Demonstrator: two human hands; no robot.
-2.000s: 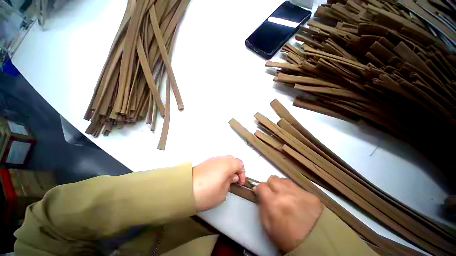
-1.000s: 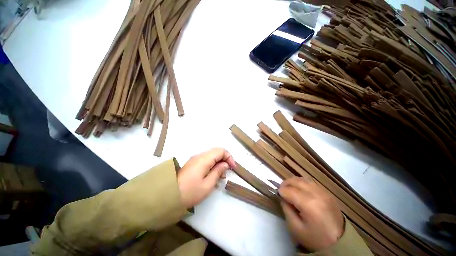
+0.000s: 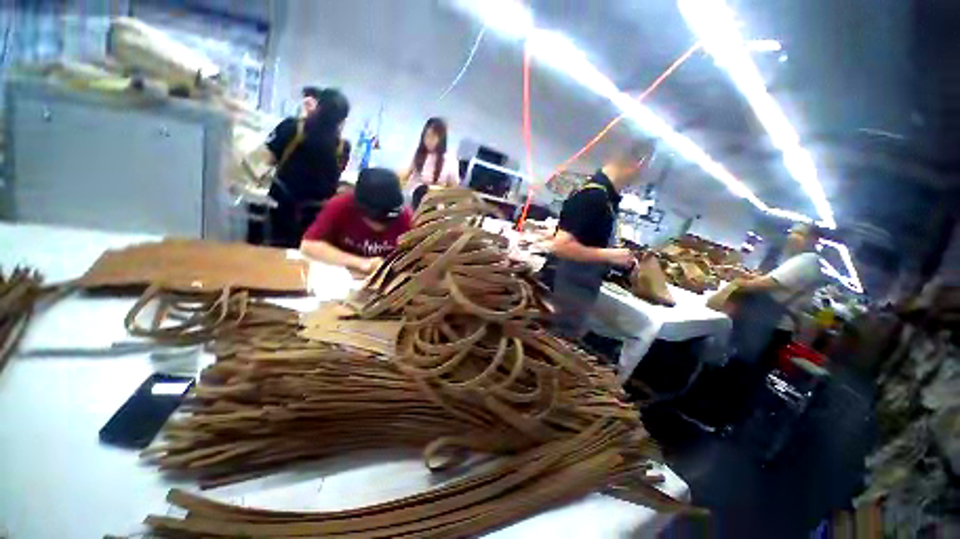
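Neither of my hands is in the picture. Nearest in front of me, a few long brown straps (image 3: 368, 518) lie curved and roughly parallel along the bottom edge. Behind them is a large dense pile of brown straps (image 3: 305, 405), its ends pointing left. Looped straps (image 3: 474, 305) rise in curled rings on and behind the pile. A black smartphone (image 3: 146, 411) lies left of the pile on the white table (image 3: 53, 453). Part of another strap bundle (image 3: 15, 300) shows at the left edge.
A wide brown panel (image 3: 200, 266) lies behind the phone. A person in red (image 3: 358, 221) sits behind the pile. Several other people stand or sit farther back, one in black (image 3: 586, 226) by another white table. A grey cabinet (image 3: 111, 163) is at upper left.
The view has swung up and to the right, from the near table to the workshop. Both hands and the strap they worked on have left the picture.
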